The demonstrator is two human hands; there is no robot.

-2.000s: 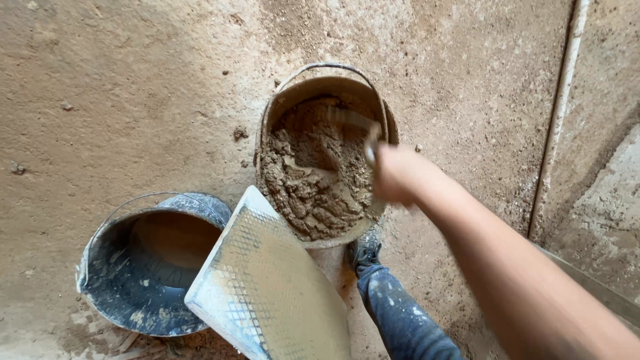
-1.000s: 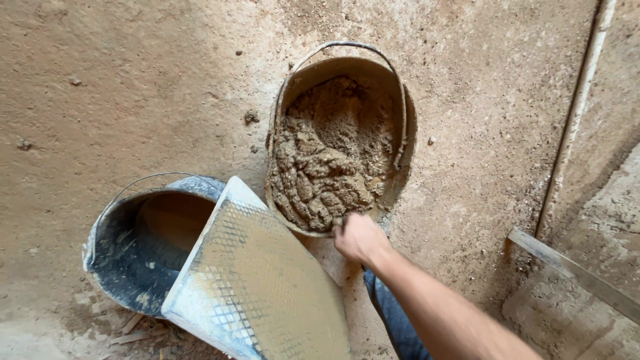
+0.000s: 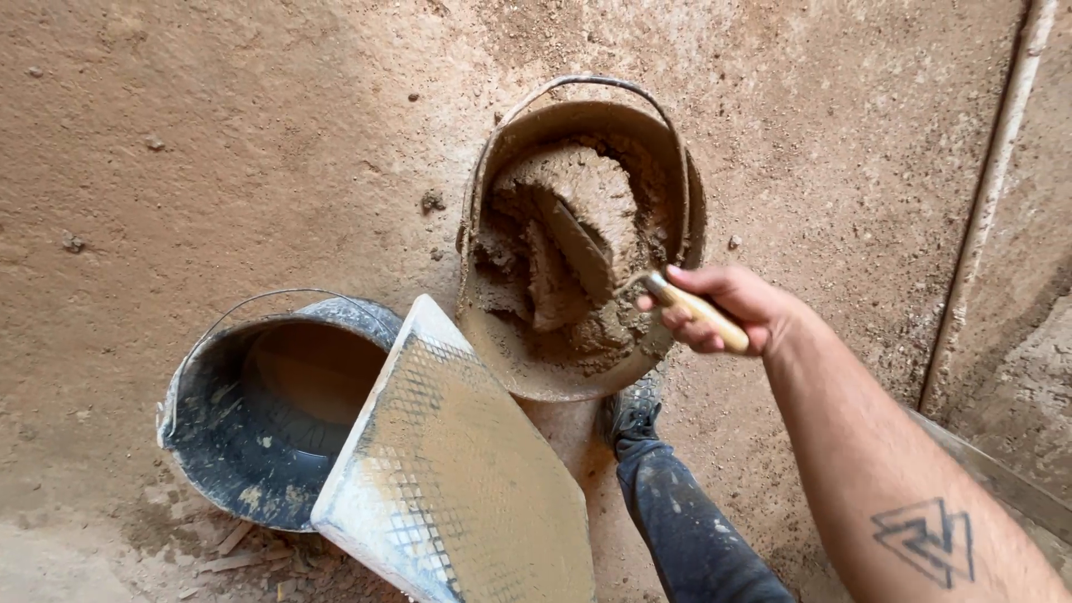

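My right hand (image 3: 712, 311) grips the wooden handle of a trowel (image 3: 578, 247). The trowel's blade lies in wet brown mortar (image 3: 586, 184) inside a bucket (image 3: 578, 385) with a raised wire handle. In front of the bucket, at the lower middle, a plasterer's hawk (image 3: 494, 477) with a grid-patterned face is smeared with mortar; its underside is hidden. My left hand is not in view. A second, dark bucket (image 3: 251, 477) with brownish water in it is at the left, partly behind the hawk.
My leg in spattered blue trousers (image 3: 695, 519) and a dark shoe (image 3: 634, 410) are just below the mortar bucket. Broken scraps (image 3: 243, 553) litter the ground at the lower left. A pipe (image 3: 988, 201) runs along the right, with a long flat bar (image 3: 988, 456) lower down.
My right hand has moved up and right from the bucket's near rim, and the trowel blade now shows in the mortar. The mortar's surface has been turned over.
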